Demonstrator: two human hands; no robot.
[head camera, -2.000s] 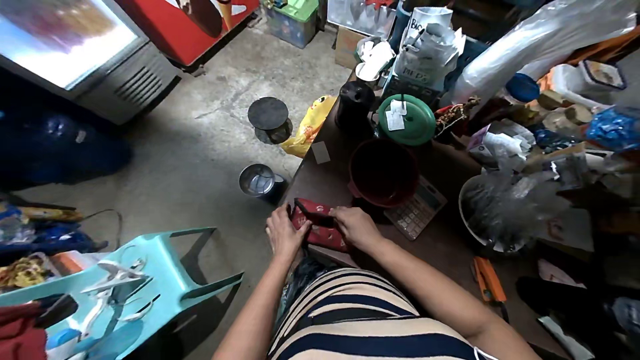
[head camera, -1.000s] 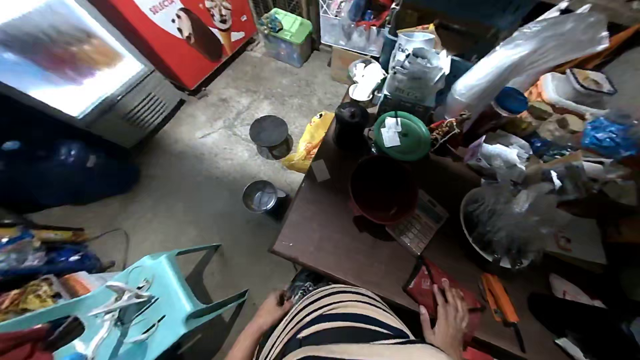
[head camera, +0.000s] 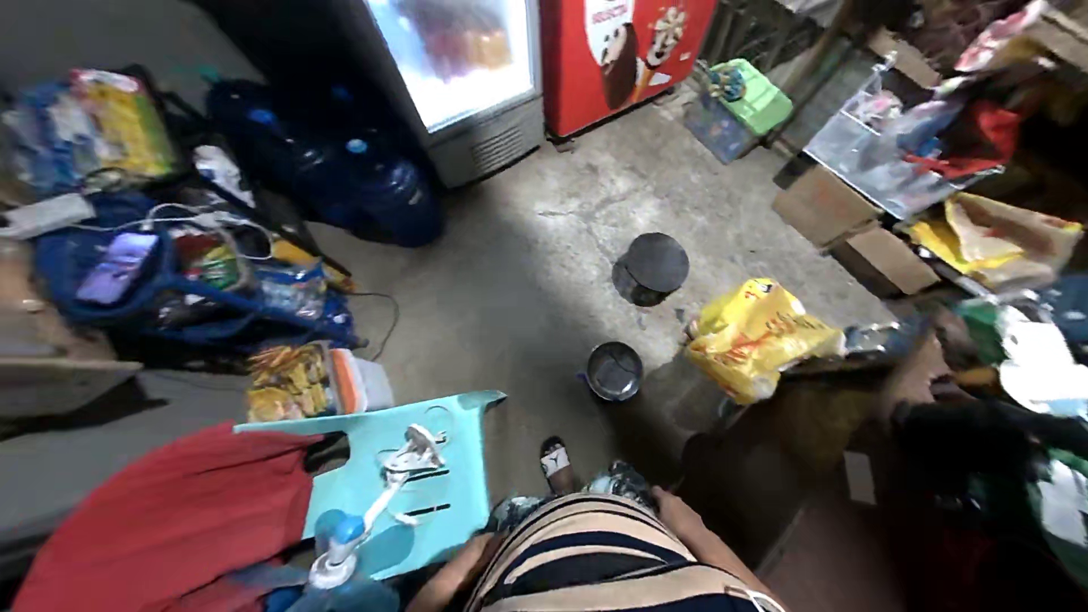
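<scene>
Both my arms hang down beside the striped shirt at the bottom of the view. My left hand is low beside the turquoise plastic chair; its fingers are mostly hidden by the shirt. On my right, my right hand rests near my thigh by the patterned shorts, fingers hidden. On the chair lie a white device with a cable and a blue-and-white pump top. A red cloth drapes over the chair's left side.
A metal can and a round dark stool stand on the concrete floor. Beyond the table edge lies a yellow plastic bag. Blue water jugs, a lit display fridge and a cluttered blue chair stand left.
The view has swung left, away from the table top. My right hand has left the dark red pouch it touched a second ago; both hands held that pouch two seconds ago.
</scene>
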